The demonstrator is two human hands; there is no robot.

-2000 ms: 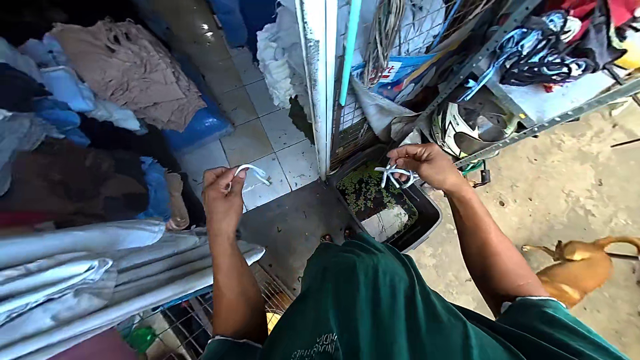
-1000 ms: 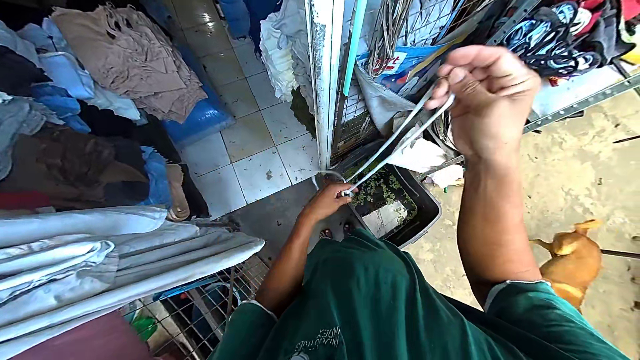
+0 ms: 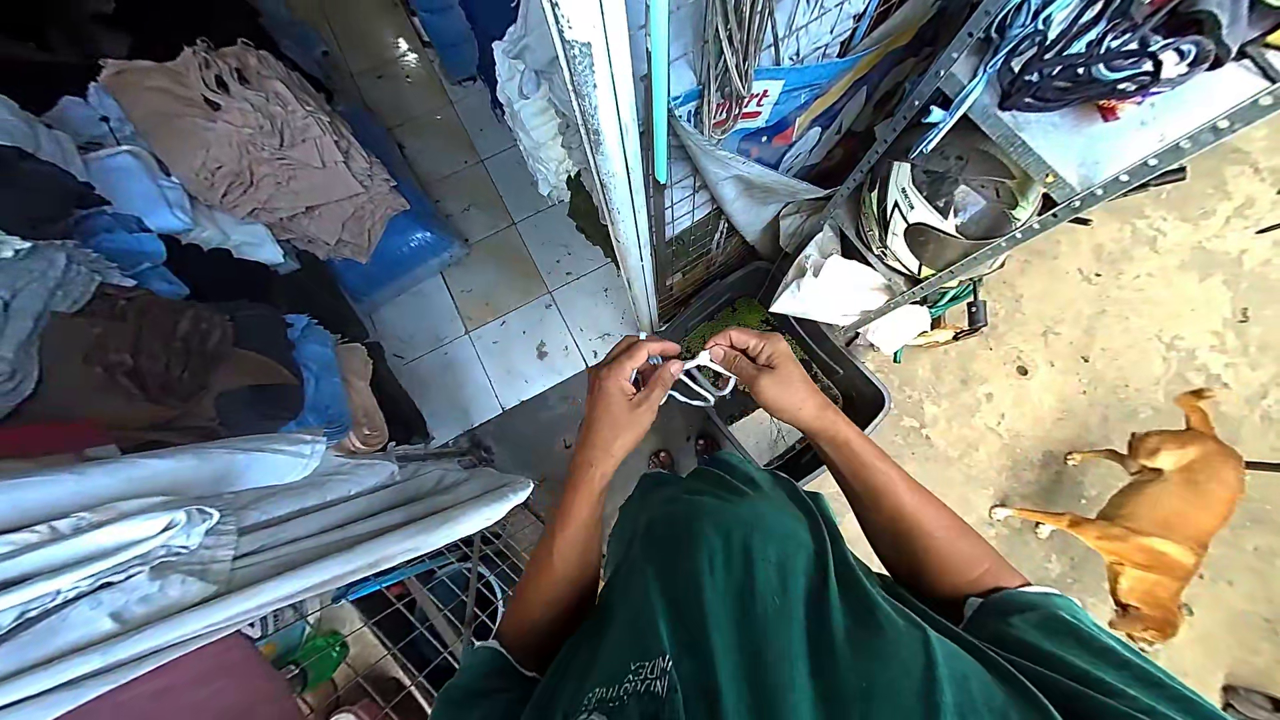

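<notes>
A thin white cord (image 3: pixel 690 396) hangs in loops between my two hands, in front of my chest. My left hand (image 3: pixel 622 395) pinches it between thumb and index finger, with part of the cord around the fingers. Close by on the right, my right hand (image 3: pixel 768 372) pinches the cord's upper part at what looks like a crossing or knot. The fingertips of both hands are a short gap apart. Behind them lies a black plastic tub (image 3: pixel 872 400) with green plants and a pale block in it.
A brown dog (image 3: pixel 1160 500) lies on the concrete at right. A metal shelf (image 3: pixel 1110 190) holds cords, with a helmet (image 3: pixel 945 215) below. Folded cloths (image 3: pixel 250 150) are piled at left, above white fabric (image 3: pixel 250 540) over a wire rack (image 3: pixel 420 620). A white post (image 3: pixel 605 150) stands ahead.
From a stretched cord one second ago, my right hand has come down and left to meet my left hand. The cord now hangs in small loops between them.
</notes>
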